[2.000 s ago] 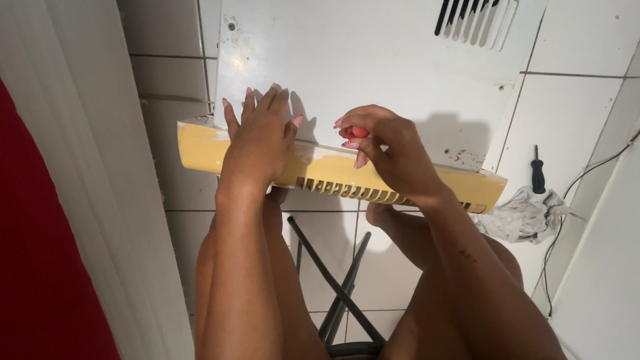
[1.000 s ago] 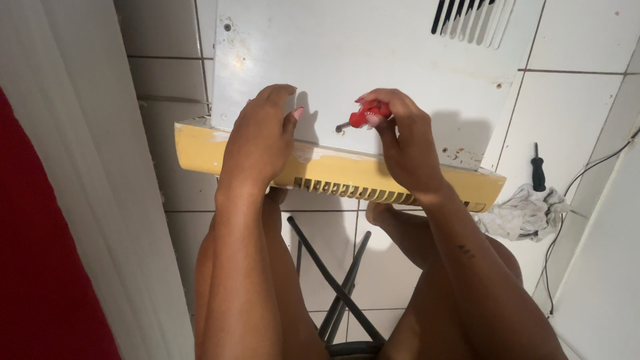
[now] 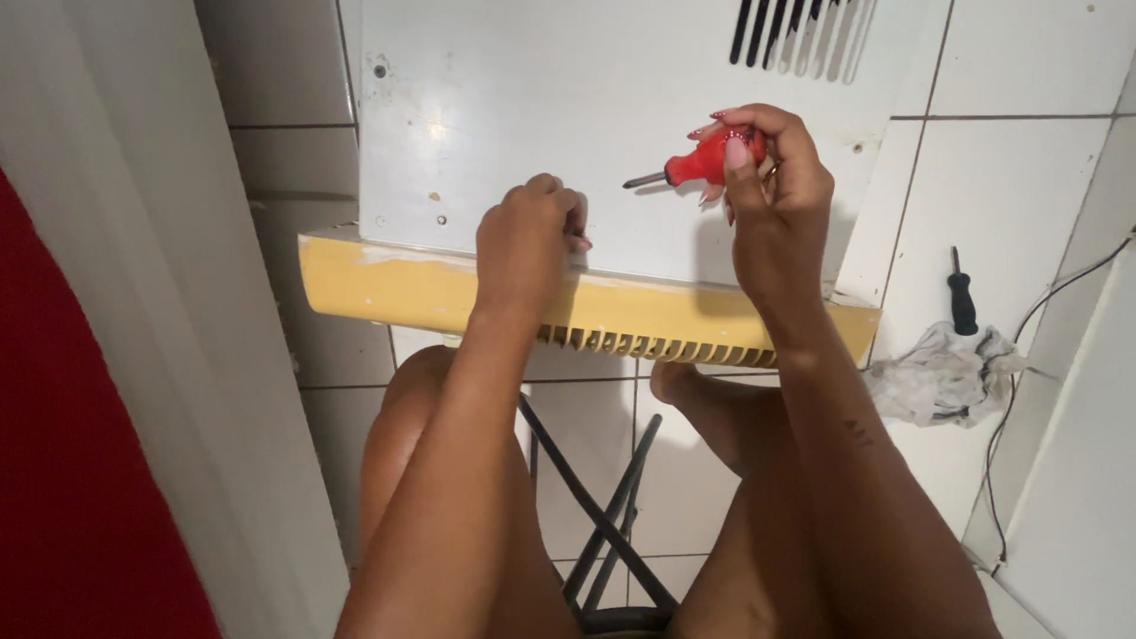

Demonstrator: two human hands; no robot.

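A stubby Phillips screwdriver with a red handle (image 3: 715, 160) is in my right hand (image 3: 781, 195), held above the white metal panel (image 3: 550, 98) with its tip pointing left. My left hand (image 3: 528, 240) rests at the panel's front edge, over the yellow slotted plastic front (image 3: 408, 282) of the appliance; its fingers are curled, and whether they hold something small cannot be told. A screw (image 3: 441, 220) sits in the panel left of that hand, and another screw (image 3: 380, 71) is near the panel's upper left. Vent slots (image 3: 794, 40) cut the panel at the top.
On the tiled floor at right lie a black-handled screwdriver (image 3: 961, 302), a crumpled whitish cloth (image 3: 945, 377) and a dark cable (image 3: 994, 453). Black crossed metal legs (image 3: 608, 524) stand between my knees. A pale curtain-like surface (image 3: 177, 293) and red fabric (image 3: 71, 444) border the left.
My right hand has lifted away from the front edge with the red screwdriver, whose shaft now shows. My left hand has shifted right, and its fingers, spread at first, are curled.
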